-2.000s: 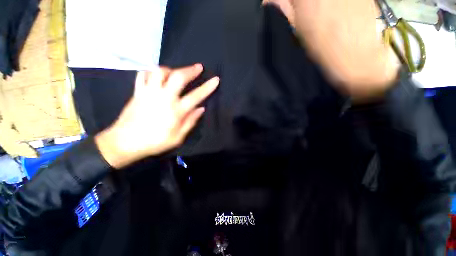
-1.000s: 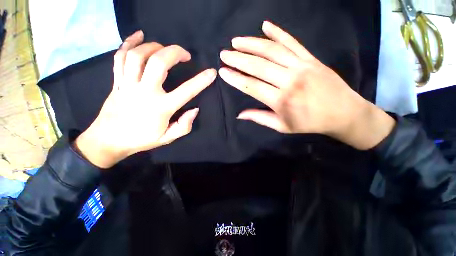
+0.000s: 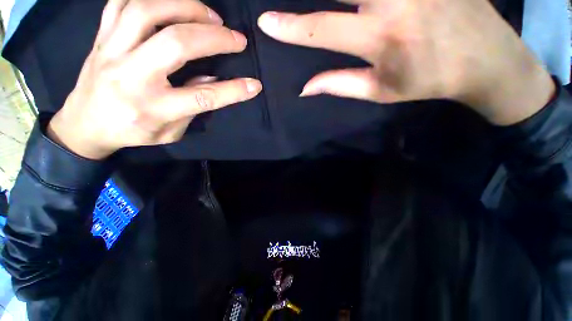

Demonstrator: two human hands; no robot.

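A black garment panel (image 3: 219, 135) lies flat across the top of the view, its near edge close to my lap. A straight dark pocket line (image 3: 257, 75) runs from the top edge down its middle. My left hand (image 3: 147, 84) rests on the cloth left of this line, fingers bent, one fingertip touching near the line. My right hand (image 3: 407, 53) lies on the cloth right of the line, fingers spread, one fingertip beside the line. Its upper part is cut off by the top edge. Neither hand grips anything visible.
A pale grey-blue layer (image 3: 545, 31) shows at the top right beside the panel. A yellowish wooden surface (image 3: 14, 125) shows at the left edge. A blue lattice basket (image 3: 113, 213) shows beside my left sleeve. My black printed top (image 3: 295, 213) fills the lower view.
The view has tipped down, so the scissors left the picture. Both hands stay around the pocket line; my left fingertips now sit lower along it. Earlier, my right hand was higher and blurred.
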